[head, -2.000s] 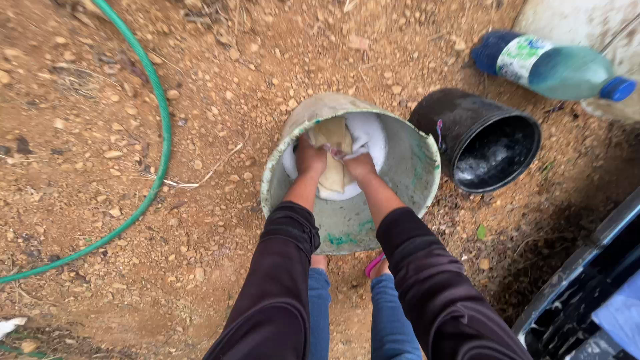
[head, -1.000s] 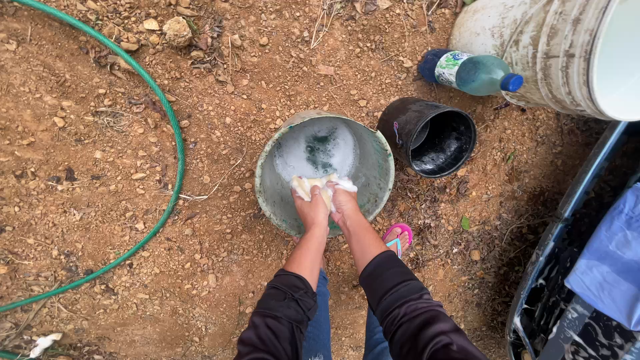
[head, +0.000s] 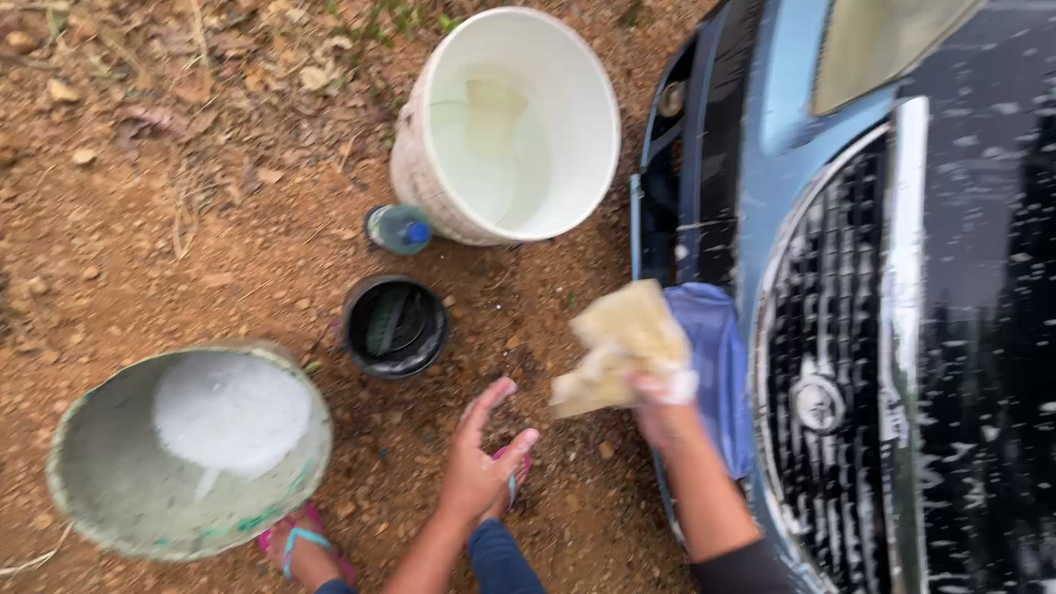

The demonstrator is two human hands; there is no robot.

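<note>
My right hand (head: 660, 404) grips a wet, soapy tan cloth (head: 631, 338), somewhat blurred, in front of the car's bumper. Behind it a blue cloth (head: 709, 363) hangs at the car's front, beside the grille (head: 829, 330). White foam flecks the grille and the dark hood (head: 990, 272). My left hand (head: 487, 458) holds nothing, its fingers apart, over the dirt between the car and the buckets. To its left stands a grey-green bucket (head: 107, 462) with white suds (head: 235, 412) inside.
A large white bucket (head: 569, 140) of cloudy water stands at the upper middle, a plastic bottle with a blue cap (head: 400, 229) against it. A small black bucket (head: 396, 326) is below the bottle. My feet in flip-flops (head: 309, 549) are near the grey-green bucket.
Both hands have left the grey-green bucket, where they held the cloth together. The cloth is now in my right hand by the car, and my left hand has let go. The view has swung toward the car.
</note>
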